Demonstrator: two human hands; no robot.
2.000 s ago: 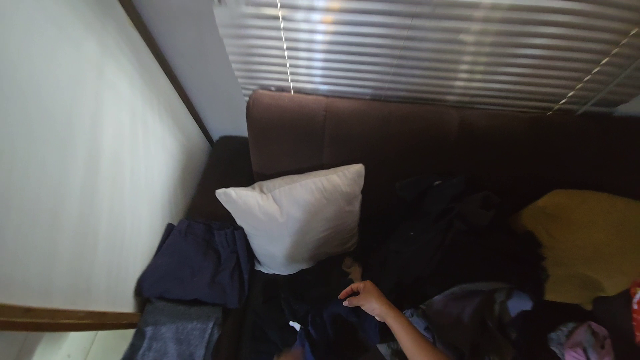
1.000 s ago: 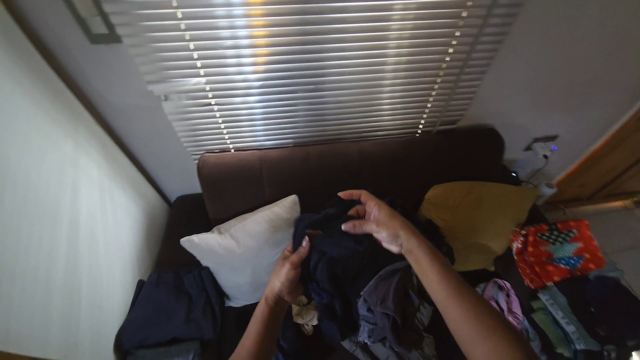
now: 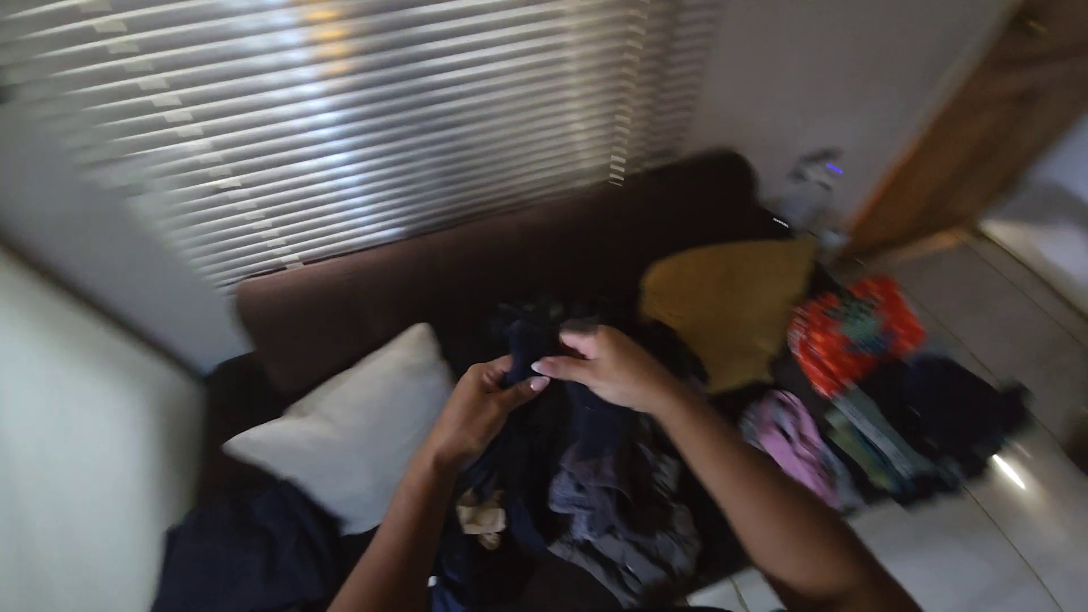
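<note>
A dark navy garment [image 3: 529,347] is pinched between my left hand [image 3: 478,404] and my right hand [image 3: 608,367], whose fingertips nearly meet. Its lower part hangs among dark clothes, so its full shape is hidden. Below my hands lies a heap of crumpled clothing with a grey garment [image 3: 599,501] on it. A small beige cloth item [image 3: 482,516] rests beside my left forearm. The white cushion [image 3: 361,429] leans on the sofa, left of my left hand.
A brown sofa [image 3: 476,263] stands below window blinds [image 3: 408,110]. Rightward are a mustard cushion [image 3: 722,306], a red patterned cloth [image 3: 854,331], a pink garment [image 3: 795,442] and dark clothing [image 3: 956,408]. Folded navy clothing [image 3: 242,552] lies lower left. A wooden door [image 3: 960,110] is at upper right.
Two seconds ago only my right hand showed plainly, away from the navy garment; now both hands hold it. Since one second ago my hands have come closer together. The view has swung right.
</note>
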